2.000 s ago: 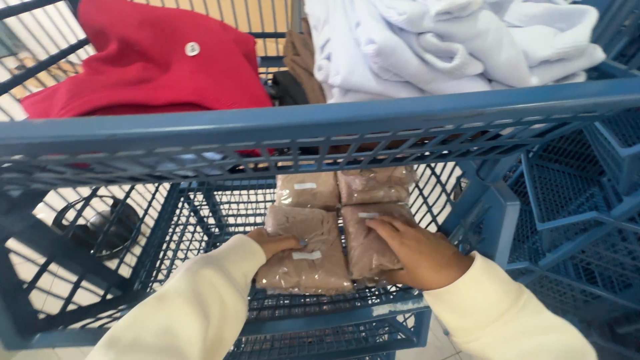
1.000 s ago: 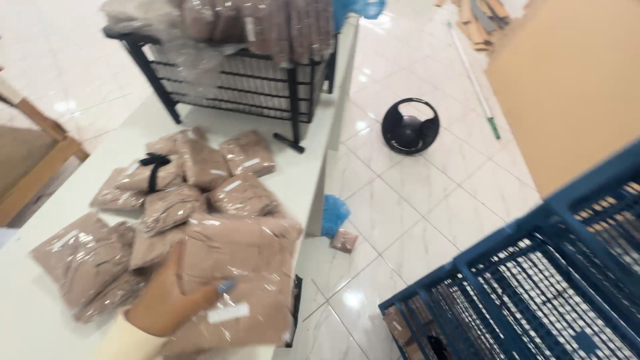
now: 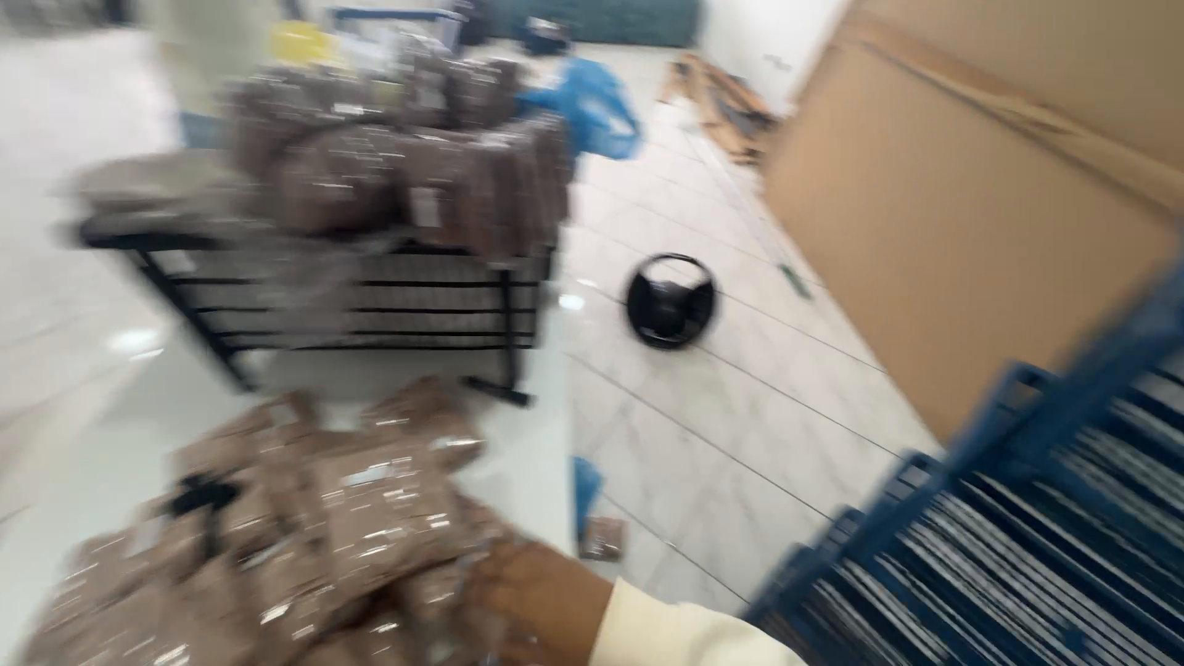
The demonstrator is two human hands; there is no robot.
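Note:
My right hand [image 3: 541,592] reaches in from the lower right, in a cream sleeve, against the right side of a pile of brown garments in clear plastic bags [image 3: 379,518]. Blur and the bags hide its fingertips, so whether it grips a bag cannot be told. The pile lies on a white table [image 3: 523,453], and a black strap or ribbon [image 3: 202,495] rests on its left part. My left hand is out of view.
Behind the pile, a black wire rack [image 3: 370,314] holds more bagged brown garments [image 3: 444,185] and a blue plastic bag [image 3: 597,106]. A round black object [image 3: 671,301] and a small brown packet [image 3: 603,538] lie on the floor. Blue plastic crates [image 3: 962,546] and a large cardboard box [image 3: 888,213] stand right.
The view has swung from the blue crates to the table. My left hand, on bagged garments a second ago, has left view; my right hand, out of view then, is at the pile.

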